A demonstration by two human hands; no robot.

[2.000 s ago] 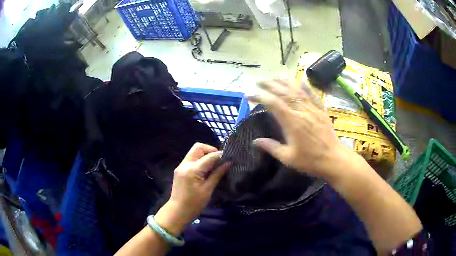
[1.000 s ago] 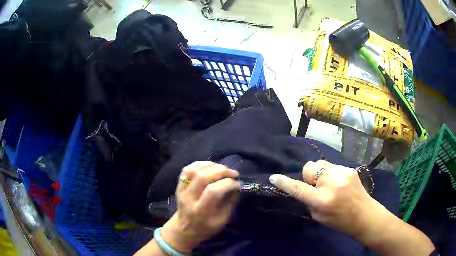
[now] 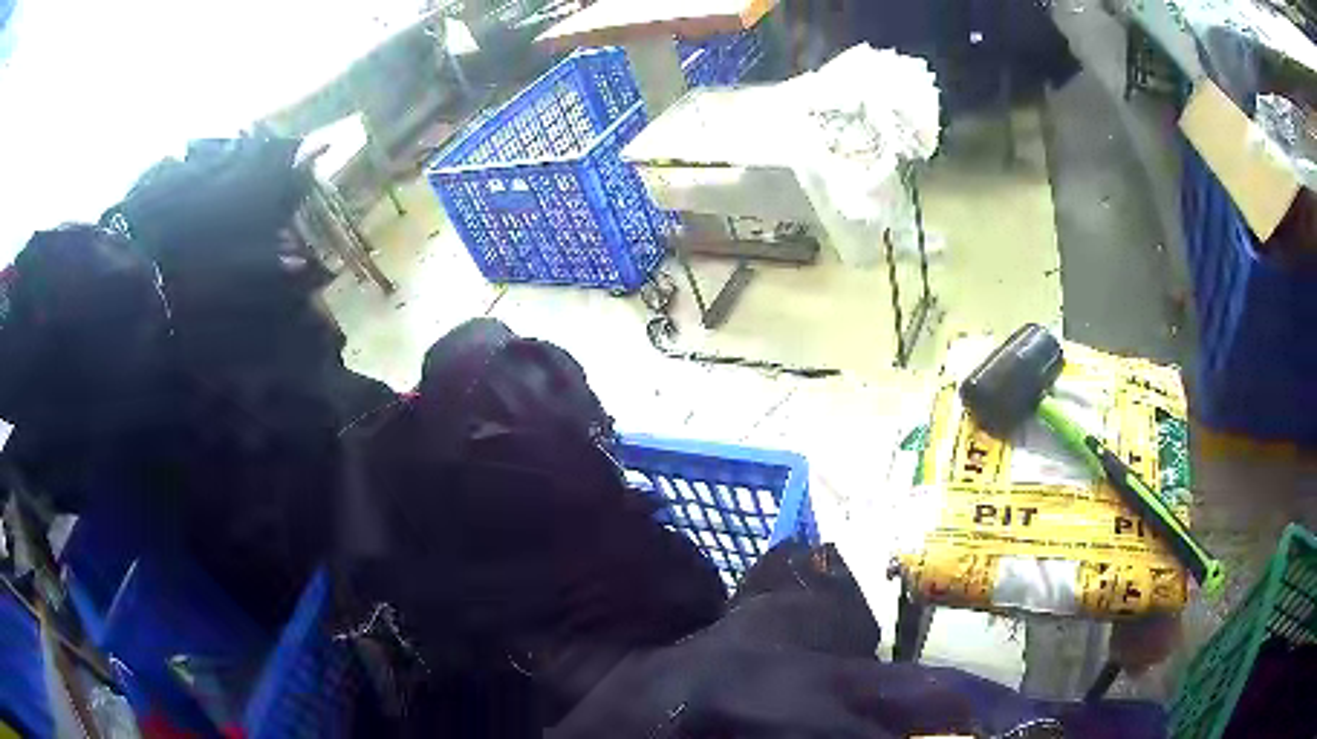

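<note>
A dark denim garment (image 3: 751, 667) lies across the lap at the bottom of the picture, running up to the heap at the left. Neither of my hands shows clearly; a tiny skin-toned patch at the bottom edge is too small to read. A rubber mallet (image 3: 1015, 378) with a black head and a green and black handle lies on the yellow-wrapped stool (image 3: 946, 556), its handle pointing to the lower right.
Dark garments (image 3: 506, 505) are heaped over a blue crate (image 3: 799, 498) beside the lap. A green crate (image 3: 1242, 657) stands at the lower right. Farther off are another blue crate (image 3: 542, 217), a stand with white cloth (image 3: 867, 108) and an open cardboard box (image 3: 1239, 159).
The view has tilted up, so the garment sits lower and more of the floor shows. Both hands, which were on the garment's edge, have dropped out of clear view. The mallet still lies on the stool.
</note>
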